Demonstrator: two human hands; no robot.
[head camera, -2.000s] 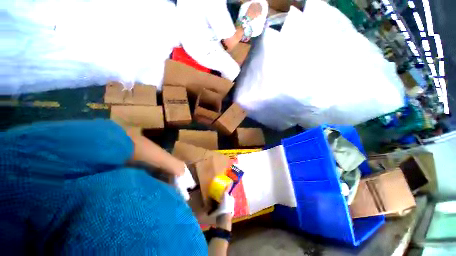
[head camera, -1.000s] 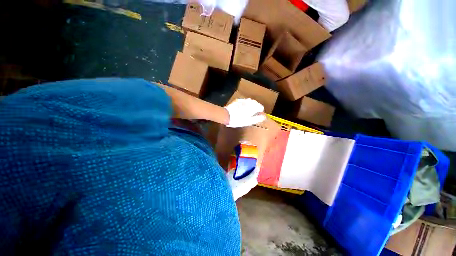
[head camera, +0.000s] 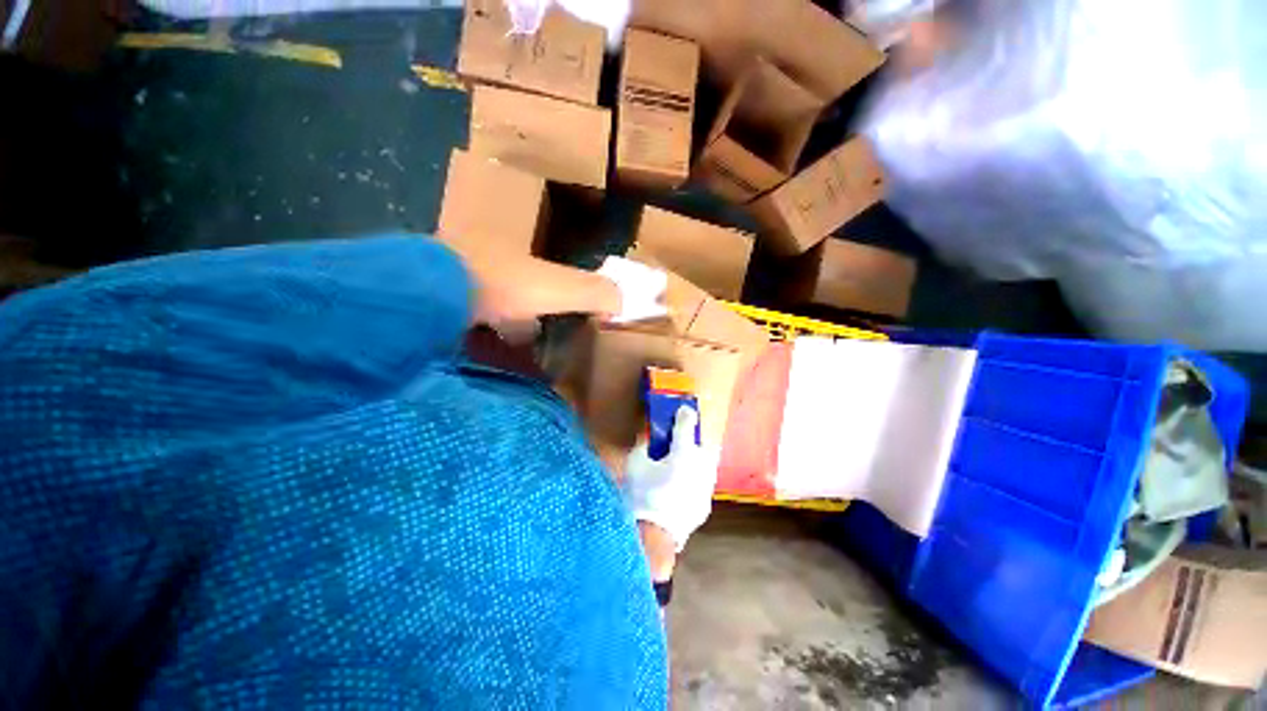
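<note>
A small brown carton (head camera: 618, 382) lies against my body at the near end of the covered yellow crate (head camera: 806, 327). My left hand (head camera: 636, 292), in a white glove, is at the carton's upper edge and grips it; its fingers are blurred. My right hand (head camera: 675, 486), also in a white glove, is shut on the blue and orange tape gun (head camera: 671, 410), which is over the carton. The carton's near side is hidden by my teal clothing. Red (head camera: 757, 417) and white (head camera: 875, 424) sheets cover the crate.
Several brown cartons, one of them open (head camera: 771, 118), lie on the green floor beyond my left hand. A blue bin (head camera: 1035, 458) with grey-green cloth stands beyond the crate. A white plastic-wrapped bundle (head camera: 1084, 153) is at the upper right. Stained concrete (head camera: 792, 597) lies below.
The view has swung downward and closer to the crate. My left hand has moved from over the carton's top to its upper edge. The tape gun has stayed in my right hand and has turned.
</note>
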